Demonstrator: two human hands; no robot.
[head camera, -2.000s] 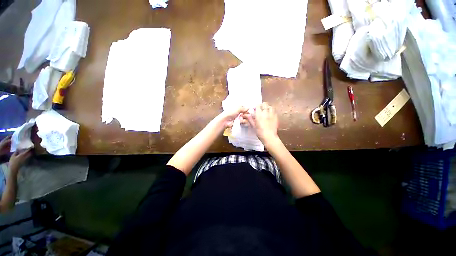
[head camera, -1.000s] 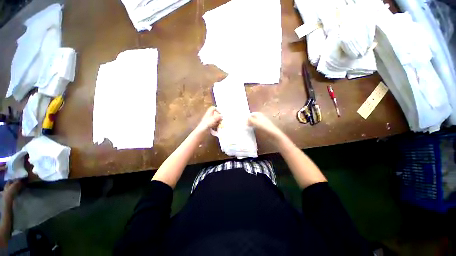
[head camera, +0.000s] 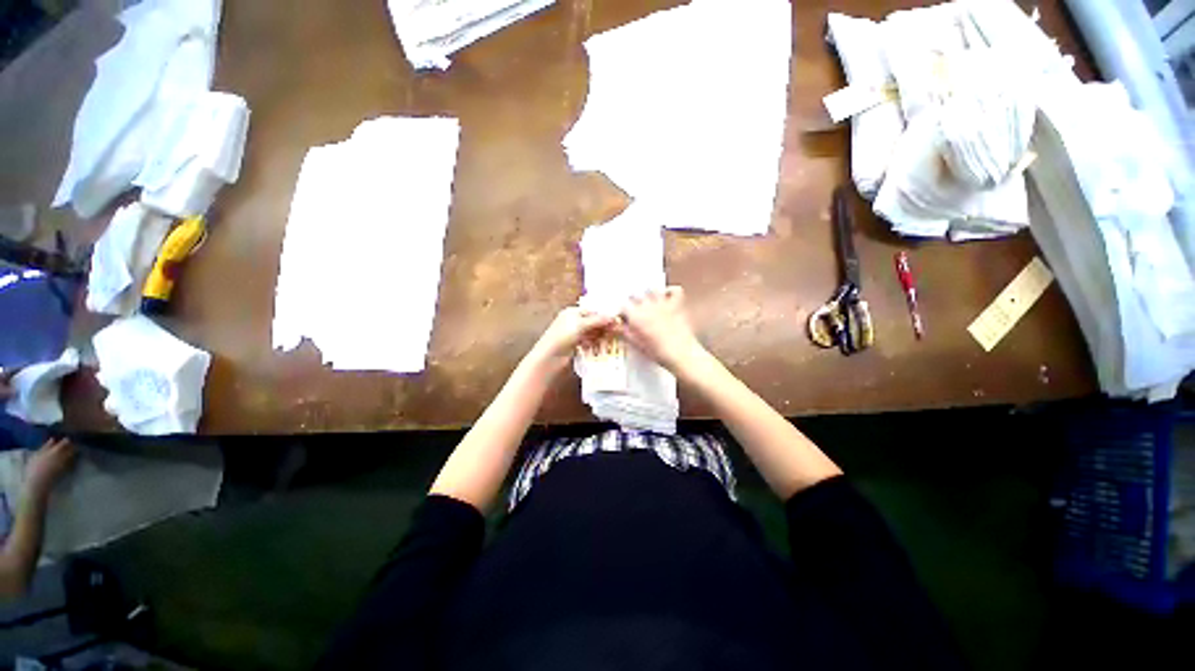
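A small folded bundle of white fabric (head camera: 629, 392) lies at the near table edge in front of me. My left hand (head camera: 577, 333) and my right hand (head camera: 655, 323) meet on top of it, fingers bent and close together. Something beige shows under the fingers, perhaps a tag. What the fingertips pinch is too small and blurred to tell. The far end of the bundle reaches up to a large white cut panel stack (head camera: 695, 118).
Another cut panel stack (head camera: 367, 249) lies left. Shears (head camera: 845, 275), a red pen-like stick (head camera: 910, 295), a beige tag (head camera: 1010, 304) and tied bundles (head camera: 944, 131) lie right. A yellow-and-black tool (head camera: 170, 262) lies far left, near another person's hand (head camera: 50, 461).
A second ago my fists were apart on either side of the bundle; now they are together on top of it. The view has shifted slightly.
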